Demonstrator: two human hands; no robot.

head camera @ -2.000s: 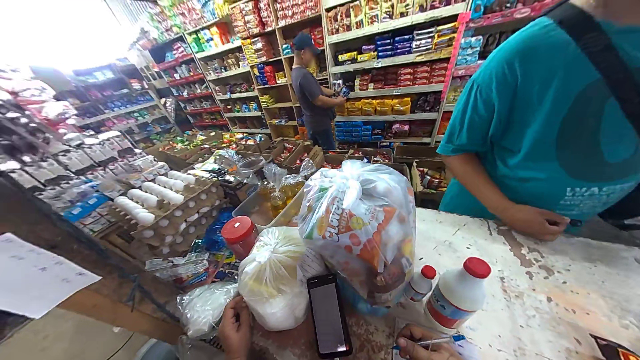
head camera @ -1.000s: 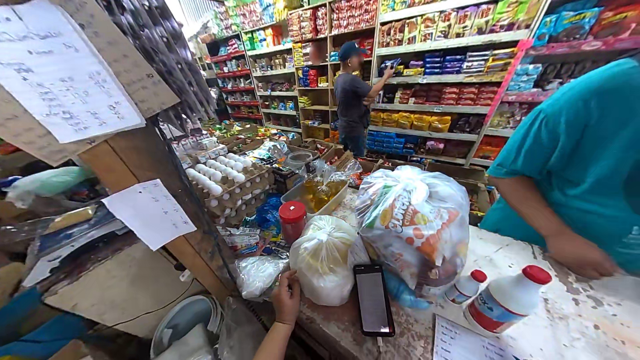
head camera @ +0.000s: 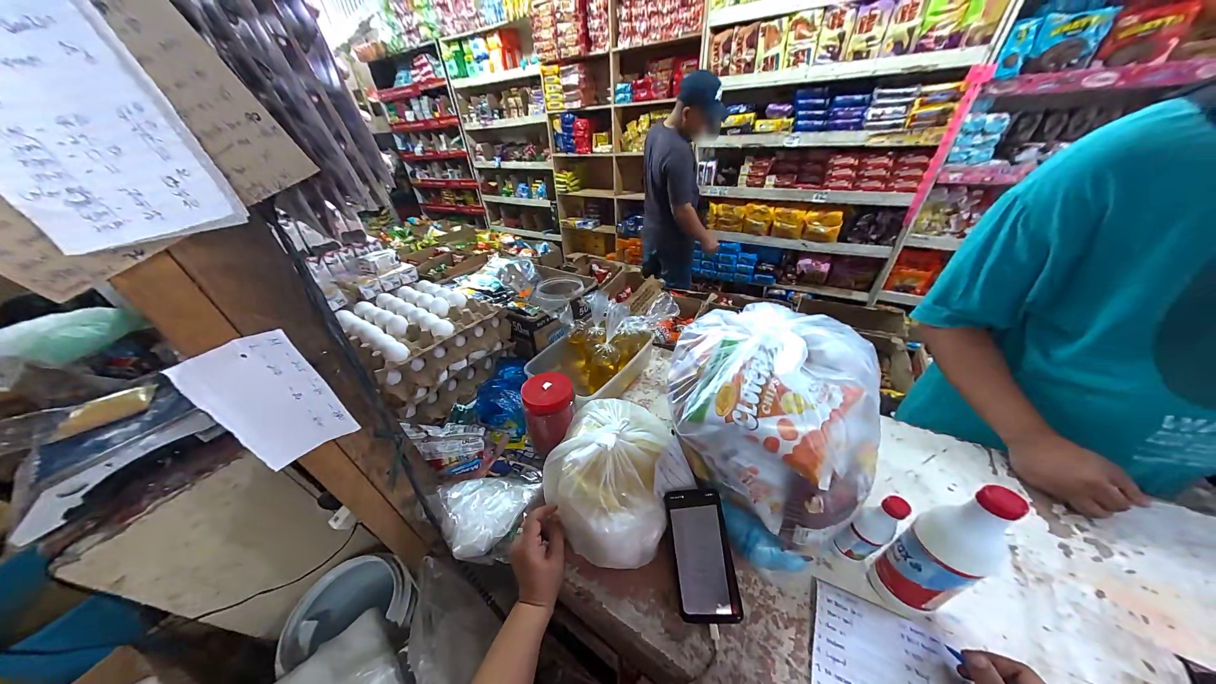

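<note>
My left hand [head camera: 539, 560] rests at the counter's edge, fingers curled beside a tied clear bag of white contents [head camera: 608, 483]; whether it grips anything is unclear. My right hand [head camera: 997, 668], mostly cut off at the bottom edge, holds a blue pen [head camera: 954, 654] over a handwritten sheet [head camera: 879, 638]. Between the hands a smartphone [head camera: 703, 556] lies with a cable at its lower end. Behind it stands a large tied plastic bag of packaged goods [head camera: 779, 408]. A small red-capped bottle [head camera: 869, 528] and a larger one [head camera: 945, 551] stand above the sheet.
A red-lidded jar [head camera: 548, 413], a tub with bags of yellow liquid [head camera: 594, 361] and egg trays [head camera: 427, 332] are beyond the bags. A person in teal [head camera: 1073, 285] leans a hand on the counter at right; another person [head camera: 673, 190] stands by the shelves. A wooden post [head camera: 313, 399] rises at left.
The view has swung left. The person by the shelves has lowered an arm that was raised a second ago. My right hand, out of view one second ago, shows again at the bottom edge.
</note>
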